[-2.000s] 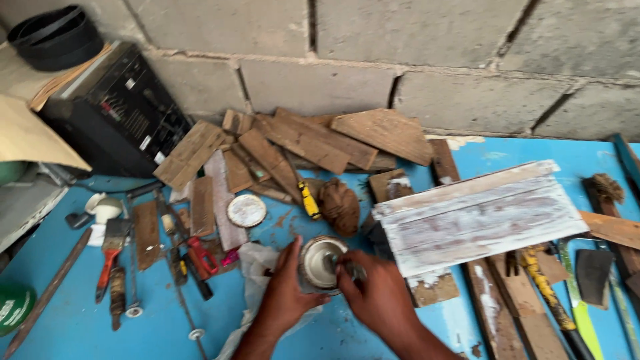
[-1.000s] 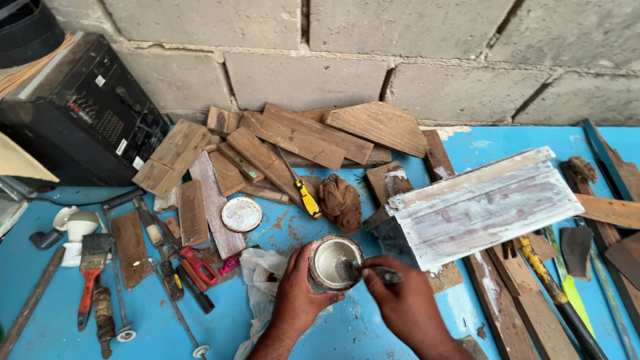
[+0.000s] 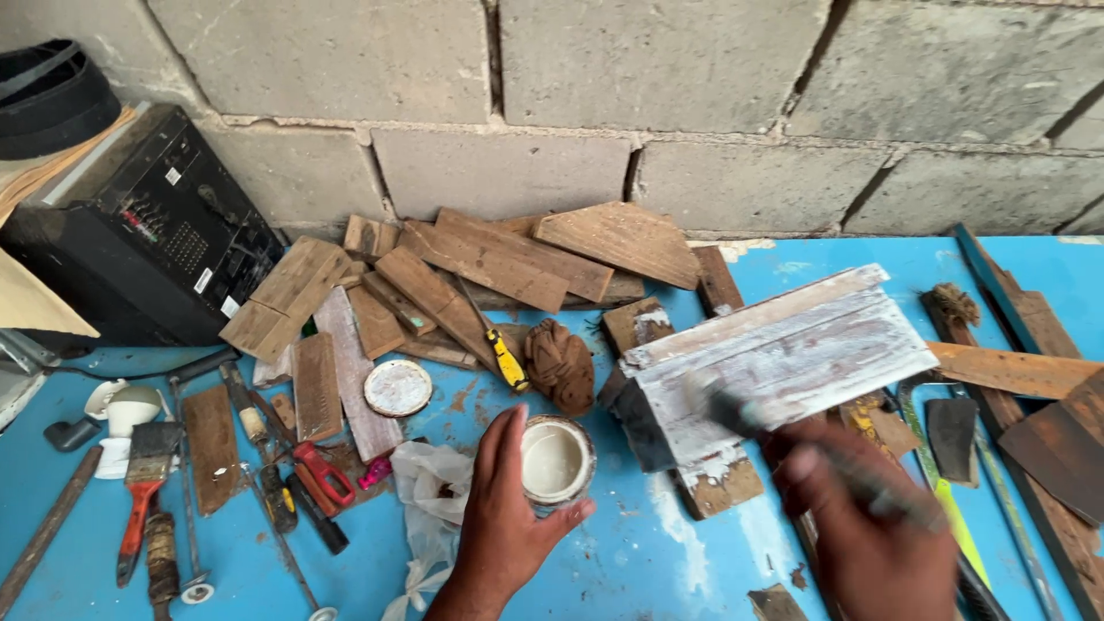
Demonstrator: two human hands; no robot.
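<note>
My left hand is wrapped round the side of an open paint can with whitish paint inside. In my right hand, blurred, is a paintbrush whose bristles are at the left part of a wooden board streaked with white paint. That board lies tilted, its left end over a dark block and wood pieces. The can's round, paint-crusted lid lies to the left, on the blue table.
Wood offcuts are heaped against the block wall. A yellow screwdriver and a brown lump lie before them. A red-handled paintbrush and several tools are at left; a hacksaw and planks at right. A plastic bag touches my left forearm.
My right hand has moved the paintbrush out of the can and rightward to the white-streaked board. My left hand stays at the can.
</note>
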